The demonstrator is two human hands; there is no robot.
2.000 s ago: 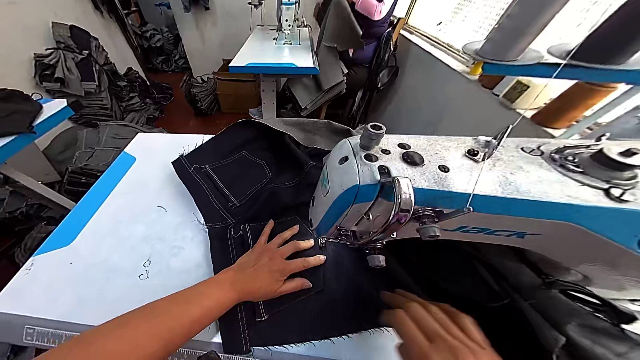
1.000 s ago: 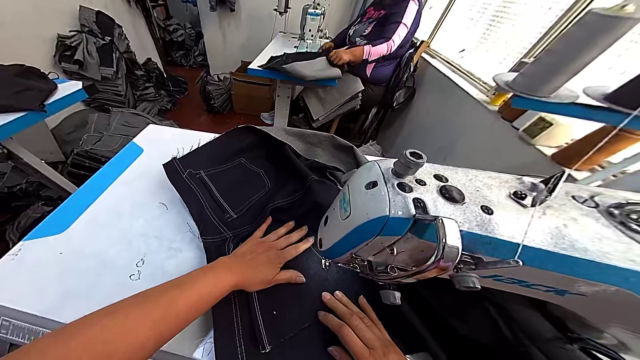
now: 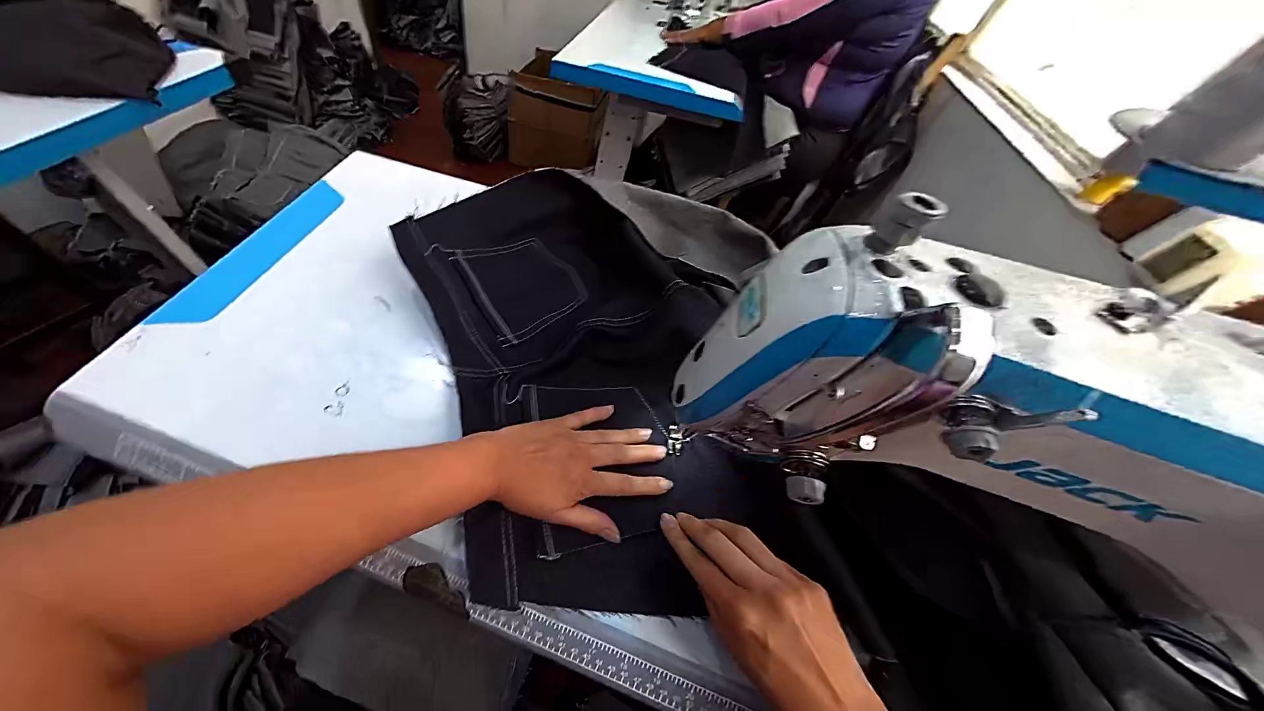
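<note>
Dark denim trouser panels [image 3: 602, 346] with pale stitching lie on the white sewing table, partly under a Jack industrial sewing machine [image 3: 849, 326]. My left hand [image 3: 583, 474] rests flat, fingers spread, on the nearer patch pocket [image 3: 573, 400], its fingertips just left of the presser foot [image 3: 675, 439]. Below and right of the foot, my right hand [image 3: 760, 602] touches the denim with its fingertips near the pocket's edge; its fingers lie close together and grip nothing that I can see. A second stitched pocket [image 3: 523, 286] shows farther up the cloth.
A measuring tape [image 3: 592, 652] runs along the table's front edge. More dark cloth [image 3: 948, 583] is bunched under the machine arm, with scissors handles [image 3: 1200, 652] at the right. Beyond are a cardboard box [image 3: 556, 118], garment piles [image 3: 296, 89], and a person [image 3: 839, 59] at another table.
My right hand has moved from beside the machine onto the denim near the pocket. The denim has turned or shifted so that the nearer pocket's stitched edge shows. The view has shifted.
</note>
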